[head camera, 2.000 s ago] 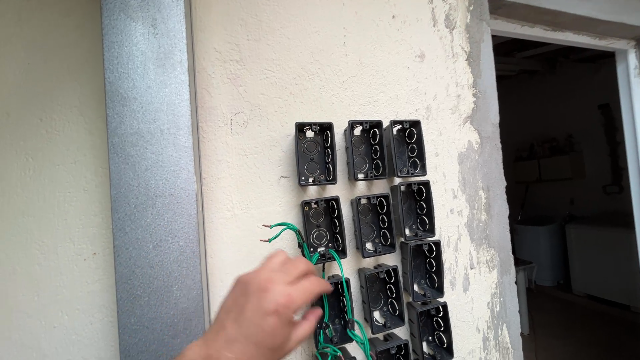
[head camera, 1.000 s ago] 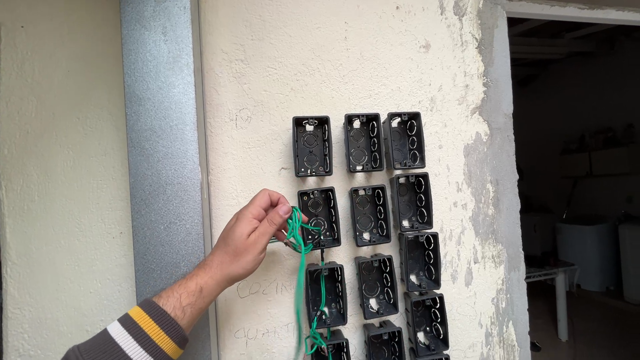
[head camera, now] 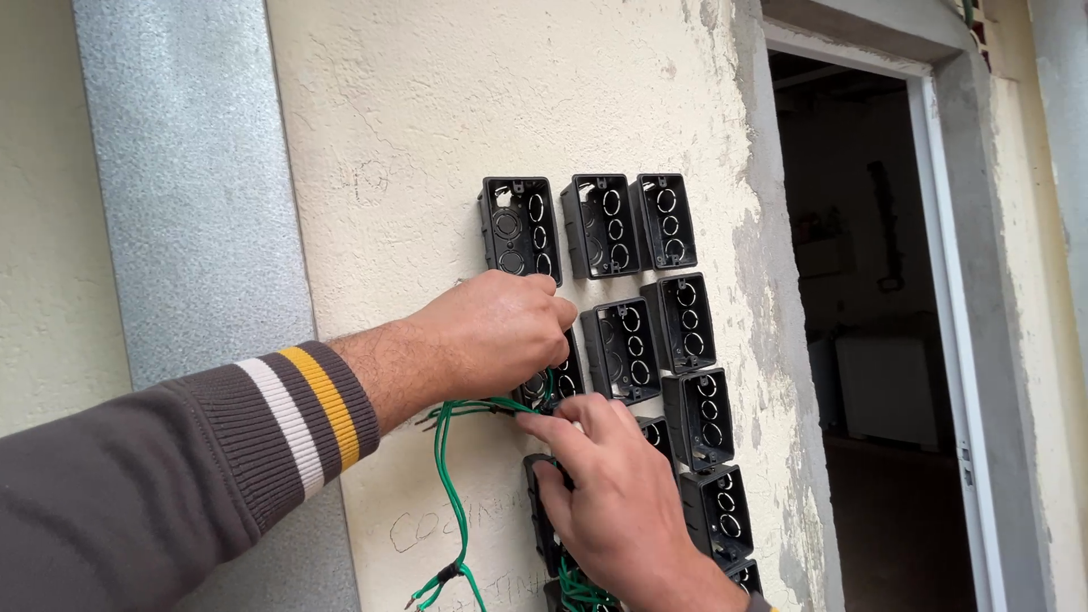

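Observation:
Black plastic electrical boxes are fixed in columns on a plastered wall. My left hand is at the second box of the left column, its fingers curled over the box; whether they grip something is hidden. Just below it, my right hand has thumb and index finger apart near the green wires at the box's lower edge, and something small and white shows between its fingers. The green wires hang left of the boxes, with a black taped joint. More green wire lies in a lower box.
A galvanized metal panel stands upright left of the boxes. To the right are a rough cement edge and an open doorway with a white metal frame. Pencil marks are on the wall.
The left hand, holding the bunch of green wires a second ago, is now over the second box. The right hand has come into view. The wires now hang further left.

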